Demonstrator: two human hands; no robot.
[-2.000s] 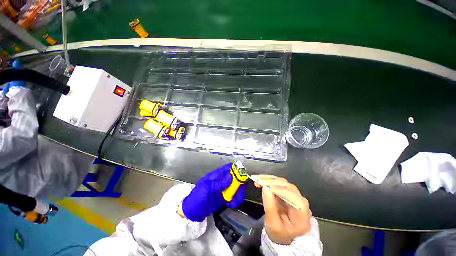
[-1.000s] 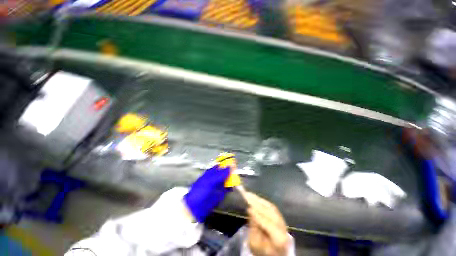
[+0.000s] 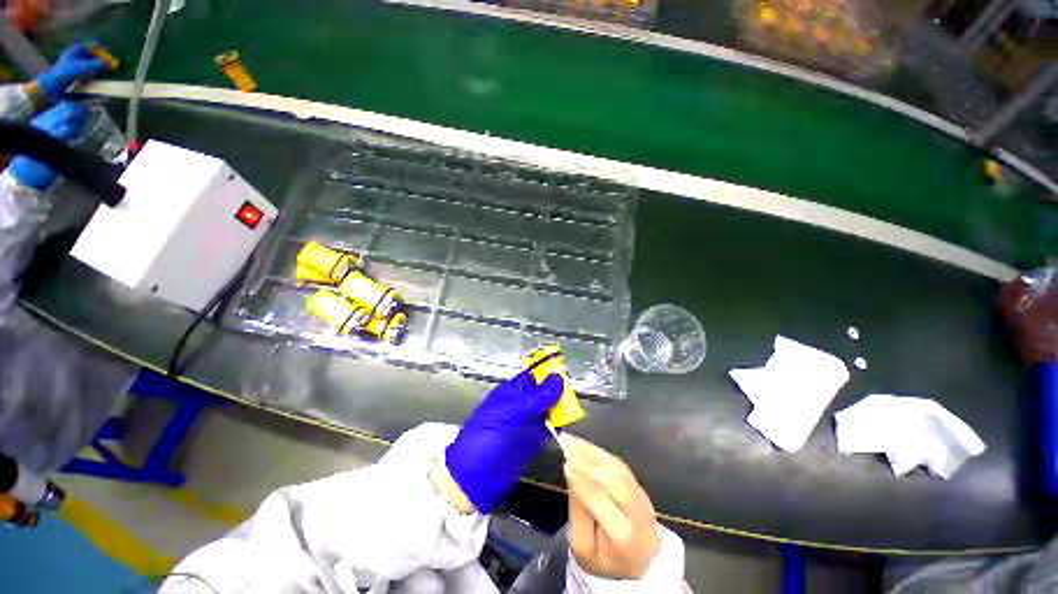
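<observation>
My left hand point(image 3: 501, 439), in a blue-purple glove, holds a yellow housing point(image 3: 565, 406) with a black band, near the bench's front edge. My right hand point(image 3: 609, 511) is bare and pinches a thin pale swab point(image 3: 553, 433). The swab's upper end is at the lower end of the housing; whether it touches is hard to tell. Several more yellow housings point(image 3: 369, 292) lie in a heap in the front left of the clear blister tray point(image 3: 482, 279). A clear plastic cup point(image 3: 667, 340) stands at the tray's right.
A white box point(image 3: 174, 226) with a red switch and black hose point(image 3: 58, 157) stands left. White wipes point(image 3: 795, 392) and tiny pale bits point(image 3: 853, 333) lie right. One housing point(image 3: 236, 71) is on the green belt point(image 3: 499, 87). Another person's blue-gloved hands point(image 3: 67, 70) are at the upper left.
The view has shifted and steadied. The housing is turned, its dark-windowed face no longer showing, and the swab has gone from its upper side to its lower end. Another person's gloved hand now reaches the belt.
</observation>
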